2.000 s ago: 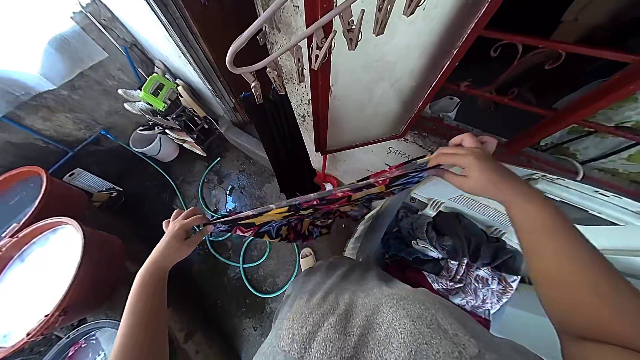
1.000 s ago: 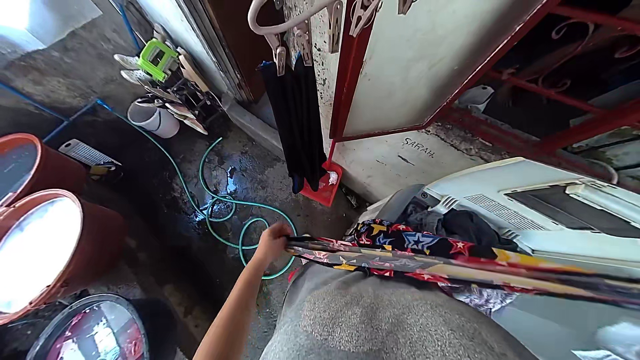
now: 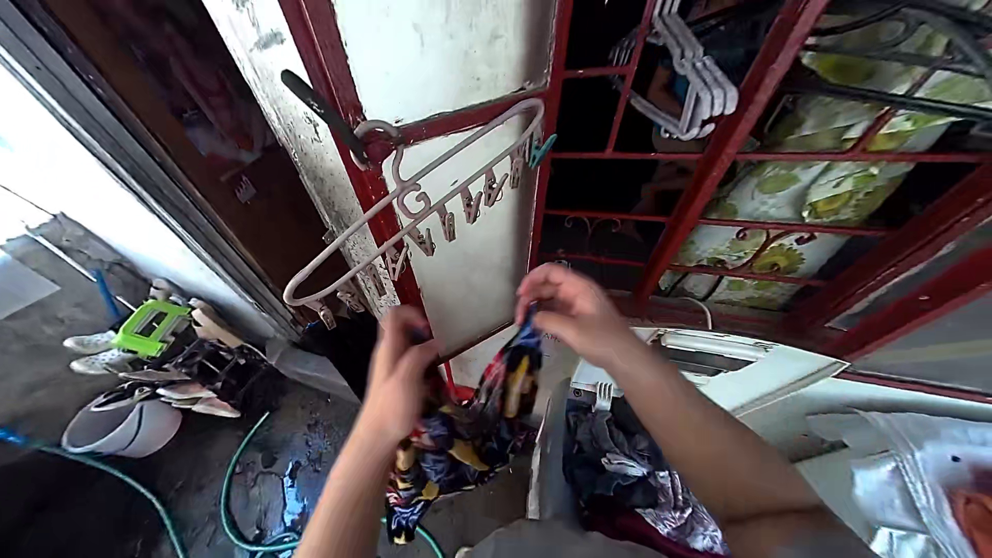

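A star-patterned multicoloured garment (image 3: 457, 449) hangs between my two hands. My left hand (image 3: 403, 372) grips its left part, with the fingers blurred. Pinched in the fingers of my right hand (image 3: 566, 310) is the garment's upper right end, which droops from there. Just above both hands, a white plastic clip hanger (image 3: 364, 263) with several clothespins (image 3: 471, 205) hangs by its hook near a red door frame. Dark cloth hangs at the hanger's left end, partly hidden behind my left hand. At lower right, a washing machine tub holds a heap of dark clothes (image 3: 620, 457).
White hangers (image 3: 697, 89) hang on a red window grille (image 3: 682, 225). At left, shoes (image 3: 97, 353), a green plastic stool (image 3: 153, 327) and a white bucket (image 3: 124, 426) stand by the wall. A green hose (image 3: 232, 480) lies on the wet floor. Transparent plastic (image 3: 914, 473) lies at right.
The garment was stretched wide between my hands; now my hands are closer together and it hangs down, bunched. The view has moved up toward the hanger and window grille.
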